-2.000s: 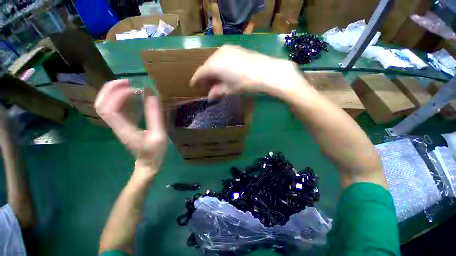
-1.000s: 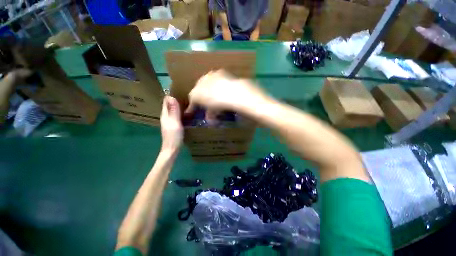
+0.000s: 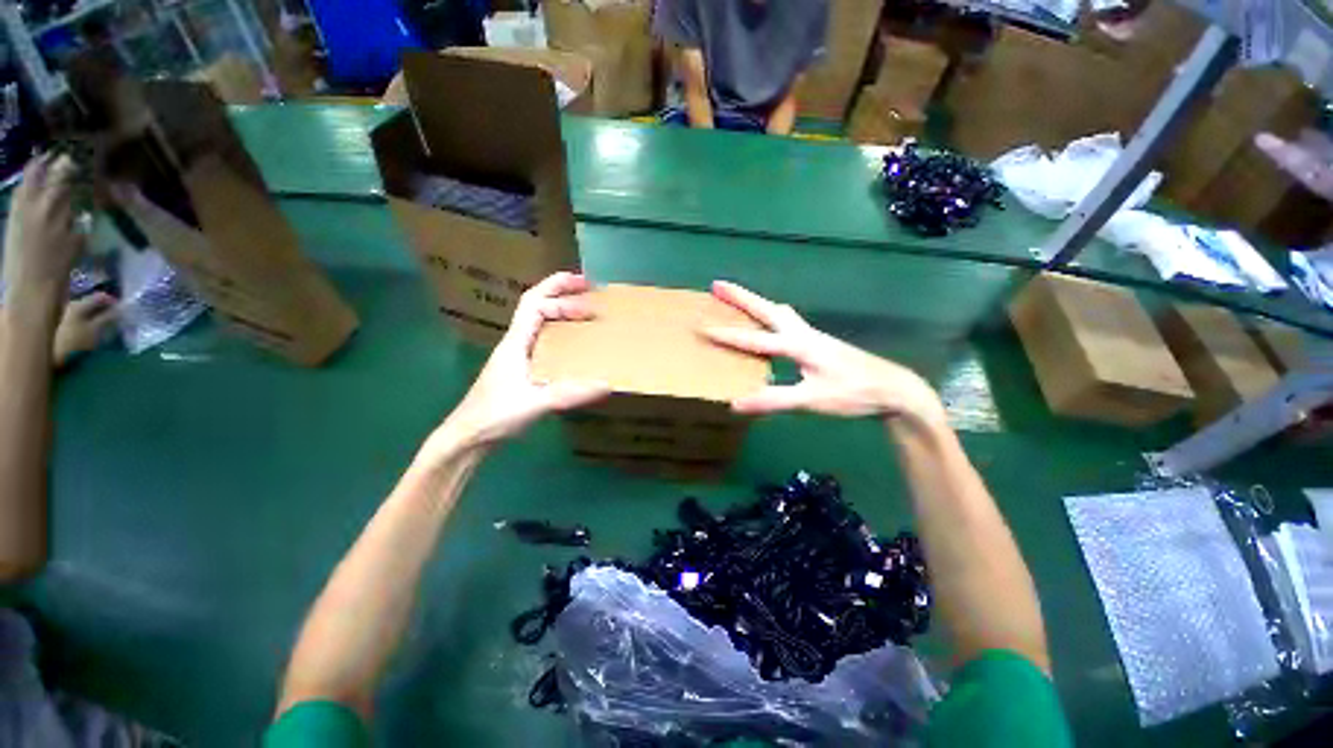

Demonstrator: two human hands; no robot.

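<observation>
A brown cardboard box (image 3: 658,351) stands in front of me with its lid down over the top. My left hand (image 3: 538,365) holds its left side, fingers on the top edge. My right hand (image 3: 790,358) holds its right side, fingers over the lid. The box's contents are hidden. A tangled pile of black cables (image 3: 790,570) lies nearer to me, with a crumpled clear plastic bag (image 3: 658,665) at its near edge. One small black cable bundle (image 3: 544,532) lies apart, left of the pile.
An open box (image 3: 483,241) stands behind at left, another (image 3: 249,263) farther left beside a co-worker's hands. Closed boxes (image 3: 1096,344) stand at right by a slanted metal post (image 3: 1140,146). Bubble wrap bags (image 3: 1170,599) lie at right. A second cable heap (image 3: 939,190) lies across the bench.
The box's lid was upright with my right hand inside the opening; now it is folded down and both hands hold the box's sides. The view has shifted slightly.
</observation>
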